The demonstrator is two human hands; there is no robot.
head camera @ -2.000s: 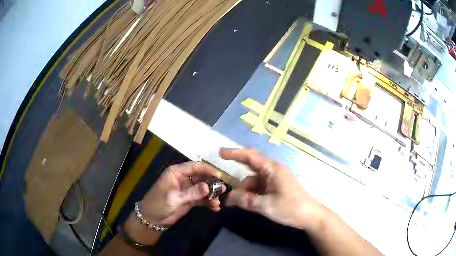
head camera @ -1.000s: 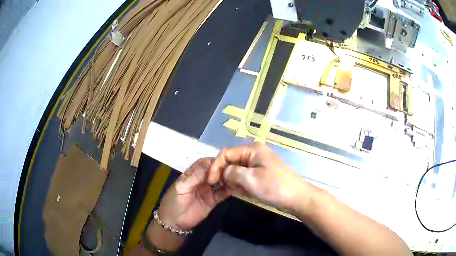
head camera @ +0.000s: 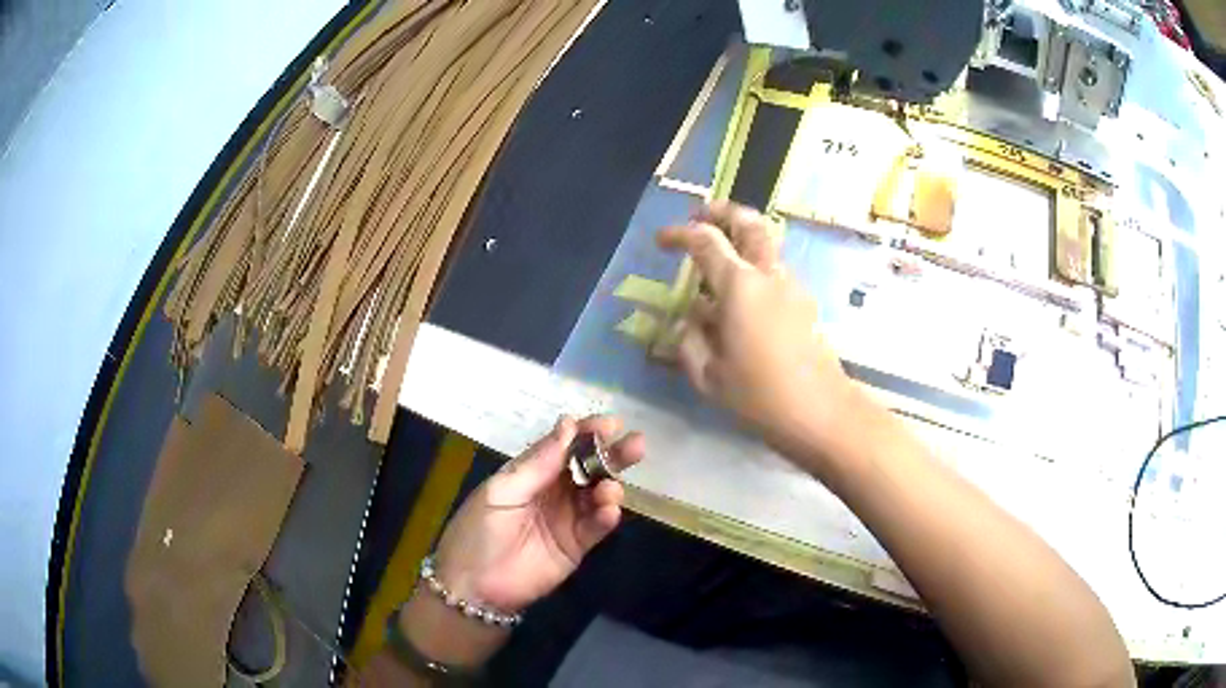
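My left hand (head camera: 538, 518) holds the bobbin case (head camera: 589, 460), a small round dark metal cup, between thumb and fingertips just off the table's front edge. My right hand (head camera: 753, 323) is raised over the yellow-taped template plate (head camera: 652, 293), away from the left hand, slightly blurred. Its thumb and fingers are bent toward each other. Whether a fine thread is between them cannot be seen.
The strap pile (head camera: 363, 175) lies at the left, with a brown panel piece (head camera: 209, 538) below it. The clamp frame (head camera: 1002, 161) sits under the dark machine head (head camera: 894, 40). A black cord (head camera: 1137, 518) loops at the right. The table's front edge (head camera: 753, 540) runs before me.
My right hand has left the left hand and moved up and forward over the template plate. My left hand has opened to view, showing the bobbin case in its fingertips.
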